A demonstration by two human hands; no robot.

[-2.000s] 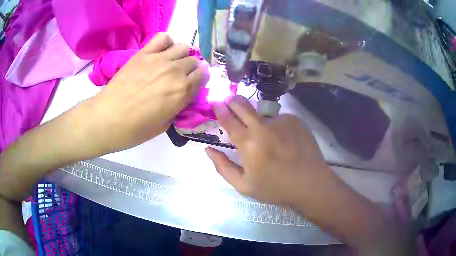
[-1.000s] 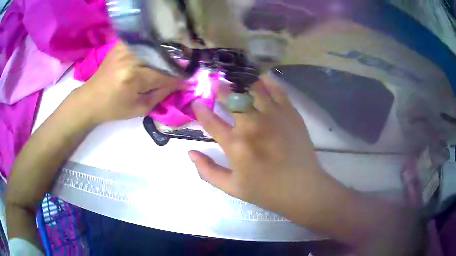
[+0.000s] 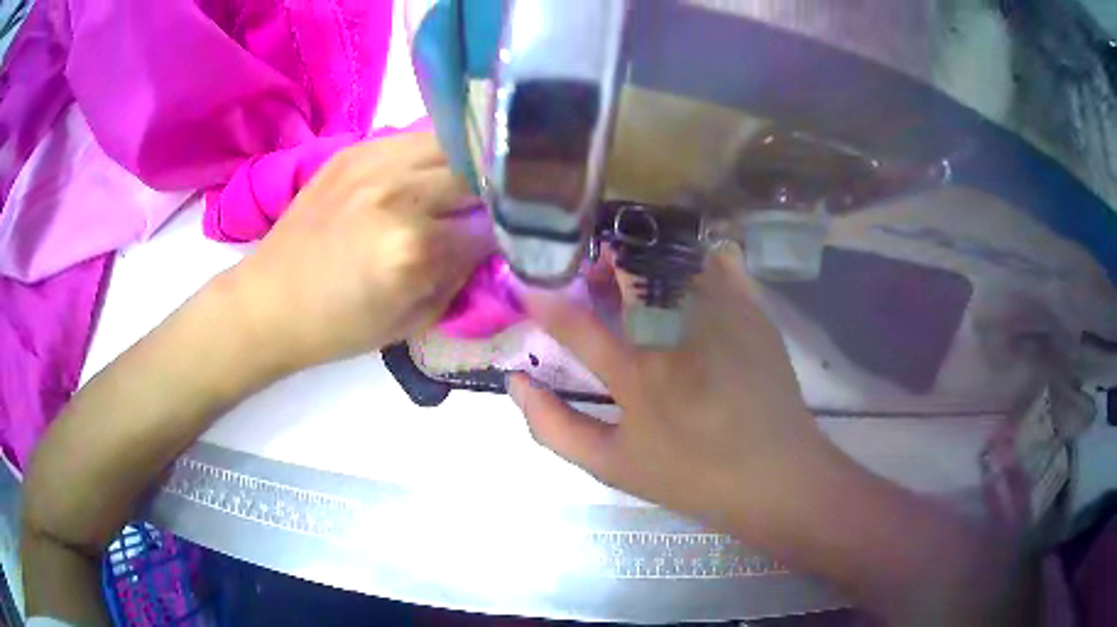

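Observation:
The hot-pink garment (image 3: 208, 92) lies in a loose heap at the upper left, and a narrow part of it runs to the needle area. My left hand (image 3: 380, 251) is bent over this cloth left of the machine head (image 3: 551, 159), its fingertips partly hidden behind the head. A small bunched pink piece (image 3: 484, 304) shows between my hands. My right hand (image 3: 686, 367) is at the right of the needle area, thumb apart and fingers partly behind the machine parts. Whether its fingertips pinch cloth is hidden. The needle itself is hidden.
The machine body with a blue stripe (image 3: 1017, 147) arches over the right side. A dark-edged plate gap (image 3: 423, 377) lies below my hands. A ruler scale (image 3: 270, 500) follows the table's front edge. A blue basket (image 3: 153, 576) is at the lower left, a pale packet (image 3: 1041, 453) at the right.
The view has shifted about, moving the machine head in the picture. The bright glare at the needle is now mostly hidden behind the head. My hands stay beside the needle area.

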